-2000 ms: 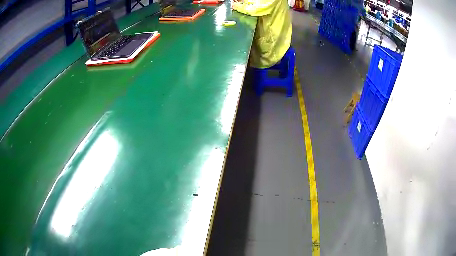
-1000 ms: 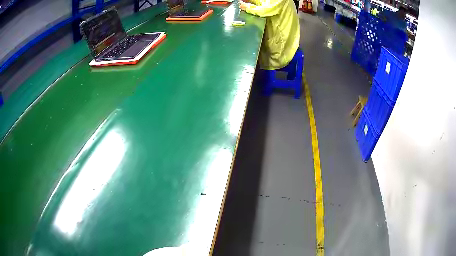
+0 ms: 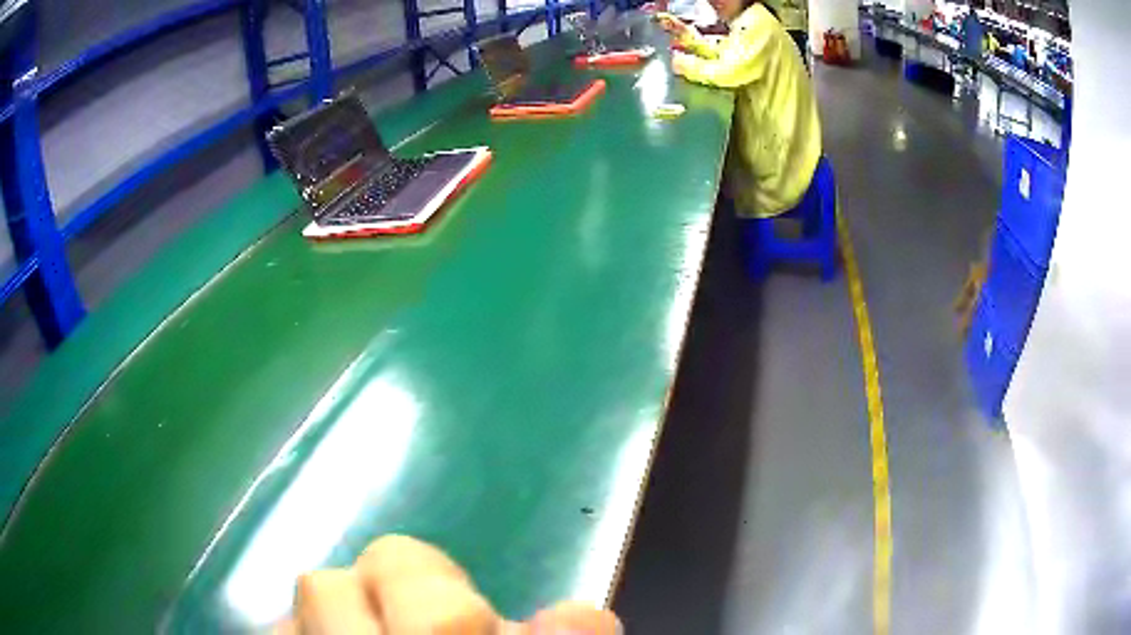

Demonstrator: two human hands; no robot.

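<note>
A bare hand, by its thumb side apparently my left hand, shows at the bottom edge over the green bench. Its fingers look curled, and the frame edge cuts it off. Whether it holds anything is hidden. My right hand cannot be made out. The nearest laptop stands open on a red-orange pad at the upper left, well beyond the hand, with nobody touching it.
Two more open laptops on red-orange pads, one nearer, stand farther along the bench. A person in a yellow smock sits on a blue stool at the bench's right edge. Blue racking is left; blue crates are right.
The view has swung left, so the bench, laptops and person sit farther right and lower. A hand now shows at the bottom edge, where only a whitish shape showed before.
</note>
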